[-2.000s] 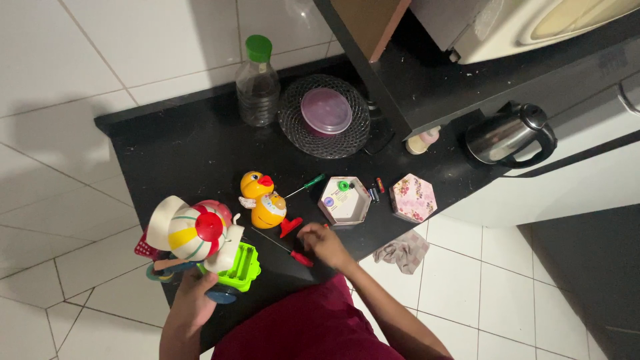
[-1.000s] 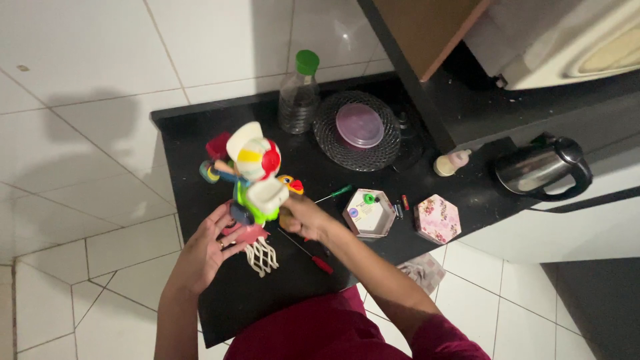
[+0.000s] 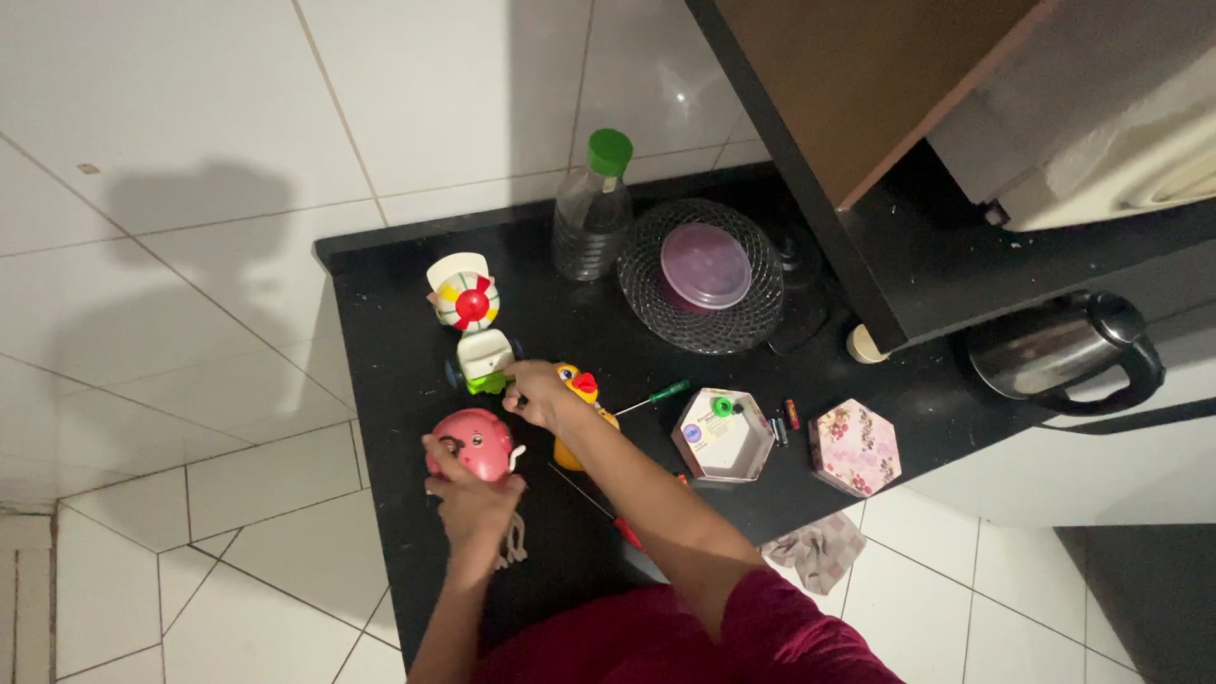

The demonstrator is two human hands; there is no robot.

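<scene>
My left hand is spread over a pink toy with a face, its fingers around the toy's side. Beyond it stands a toy vehicle in white and green with a striped, capped head. At the vehicle's green end is my right hand, fingers bent; whether it grips the toy is hard to tell. A yellow duck toy lies partly behind my right forearm. One screwdriver with a green handle is by the duck, another with a red handle nearer me.
An open hexagonal box holds a small green part. Batteries lie between it and a floral hexagonal lid. Farther back are a green-capped bottle, a glass plate with a purple-lidded container, and a steel kettle.
The toy vehicle, raised in my hands a second ago, now stands on the counter toward the back left. My left hand has moved onto the pink toy.
</scene>
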